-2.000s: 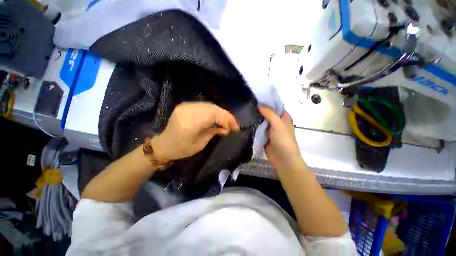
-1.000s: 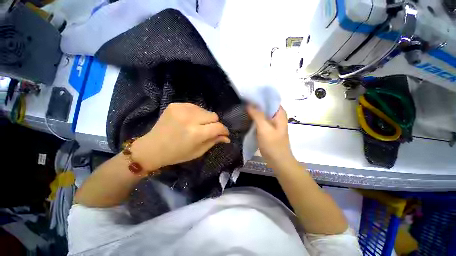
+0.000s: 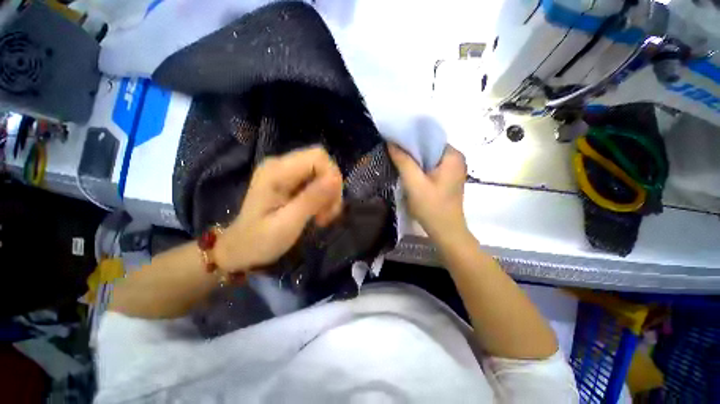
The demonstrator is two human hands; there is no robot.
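The dark herringbone garment (image 3: 260, 55) lies bunched on the table's left part and hangs over the edge onto my lap. Its pale backing (image 3: 422, 140) shows along the right side. My right hand (image 3: 434, 189) pinches the garment's right edge between thumb and fingers, left of the needle area. My left hand (image 3: 292, 201), with a red beaded bracelet, is blurred above the dark cloth, its fingers curled together. Whether it holds thread or cloth cannot be told.
The white sewing machine head (image 3: 553, 47) stands at upper right. Scissors with yellow and green handles (image 3: 608, 185) lie on a dark scrap (image 3: 612, 229) right of the needle. A grey motor box (image 3: 47, 63) is at upper left, blue baskets (image 3: 600, 347) at lower right.
My left hand has lifted and moved from the cloth near the right edge, its fingers now more curled. My right hand stays on the garment's edge, slightly left of its earliest place.
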